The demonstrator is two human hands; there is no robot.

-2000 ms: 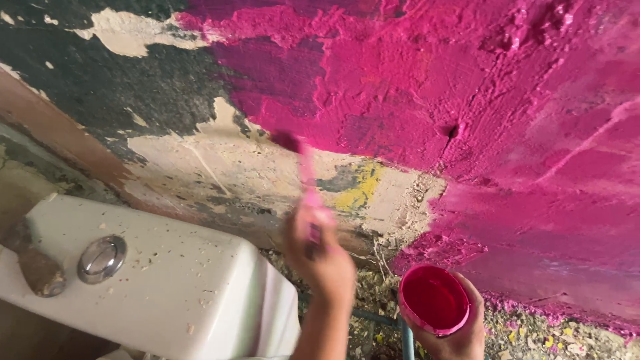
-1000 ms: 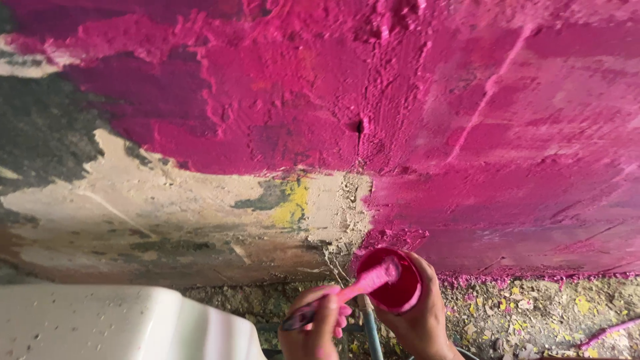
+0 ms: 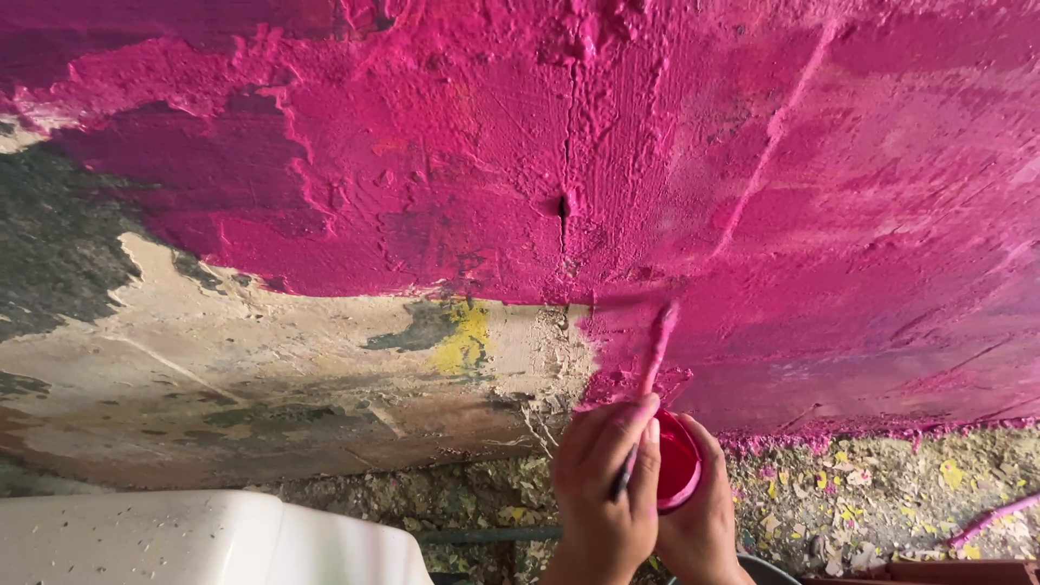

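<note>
My left hand (image 3: 605, 479) grips a pink-coated paintbrush (image 3: 656, 349), with the dark end of its handle pointing down. The bristle end is against or very near the magenta part of the wall (image 3: 455, 203), just right of a bare beige patch (image 3: 520, 349). Close beside it, my right hand (image 3: 707, 496) holds a small open cup of deep pink paint (image 3: 678, 463) from the right and below. The left hand partly hides the cup's left side.
A white toilet cistern (image 3: 138, 536) stands at the lower left. Paint flakes litter the rough ground (image 3: 861, 487) along the wall's foot. A thin pipe (image 3: 487, 535) runs there, a pink-coated stick (image 3: 991, 520) lies at the right, and a dark rim (image 3: 768, 570) shows below my right hand.
A second ago the brush head was at the cup's opening; now it is up at the magenta wall. Two seconds ago it was farther left on the wall. The view has shifted right.
</note>
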